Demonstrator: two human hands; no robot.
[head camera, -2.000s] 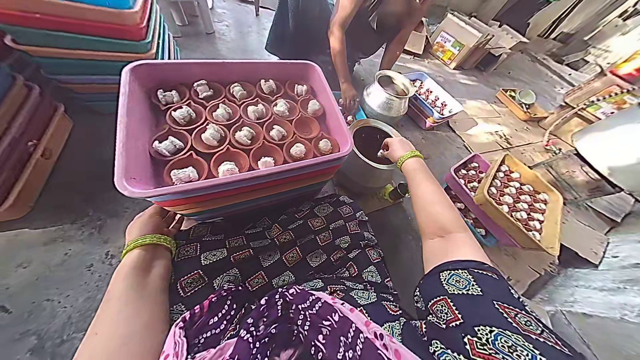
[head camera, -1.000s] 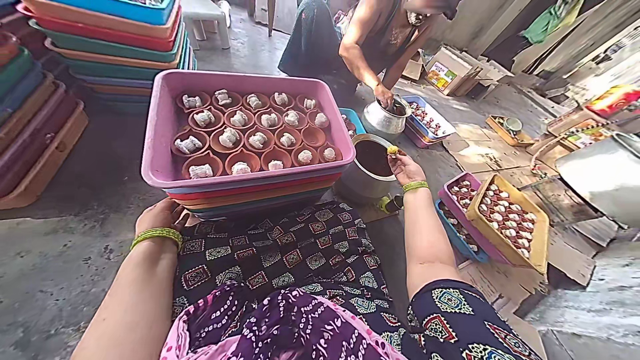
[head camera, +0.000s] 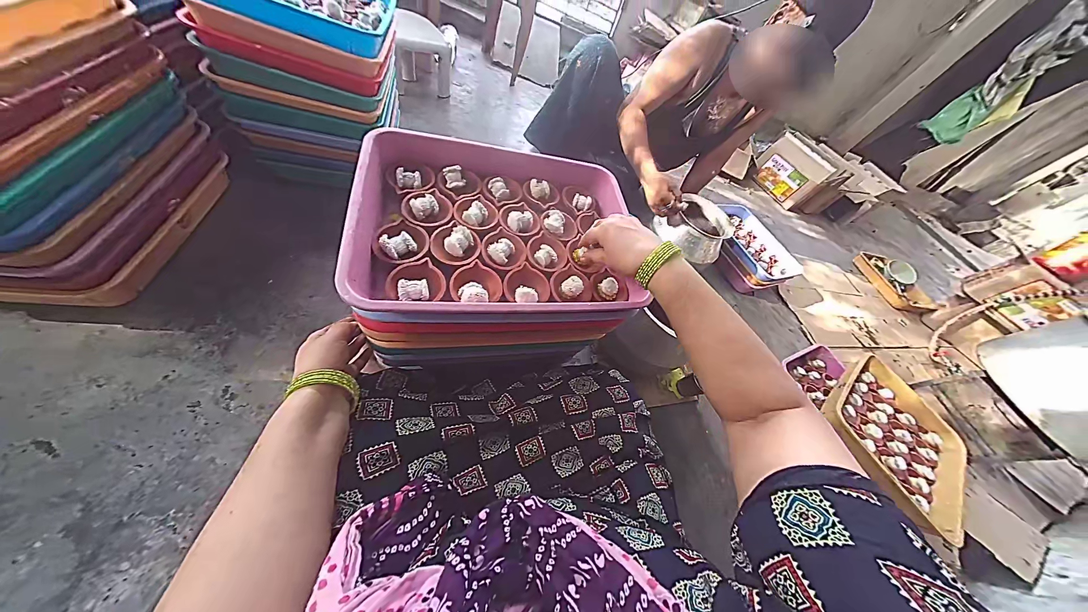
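Observation:
A pink plastic tray (head camera: 357, 280) tops a stack of coloured trays in front of me. Rows of small clay cups (head camera: 450, 246) fill it, each visible one mostly holding a whitish lump (head camera: 459, 241). My right hand (head camera: 614, 245) is over the tray's right side, fingertips pinched on a small yellowish thing (head camera: 581, 255) at a cup there. My left hand (head camera: 330, 347) rests against the left front corner of the stack, just under the pink rim; its fingertips are partly hidden. Beneath my right forearm stands a metal pot (head camera: 642, 340), partly covered by the tray and arm.
Tall tray stacks (head camera: 93, 170) stand at the left, beside a white stool (head camera: 425, 42). Another person (head camera: 680, 110) crouches beyond, a hand at a second metal pot (head camera: 697, 229). Right of it are a blue-rimmed tray (head camera: 761, 246), a yellow tray (head camera: 952, 484) of filled cups and flattened cardboard (head camera: 833, 314).
My right hand has moved left from the dark-filled pot, where it was two seconds ago, to the pink tray. My left hand stays at the stack. The other person's hand remains by the second pot.

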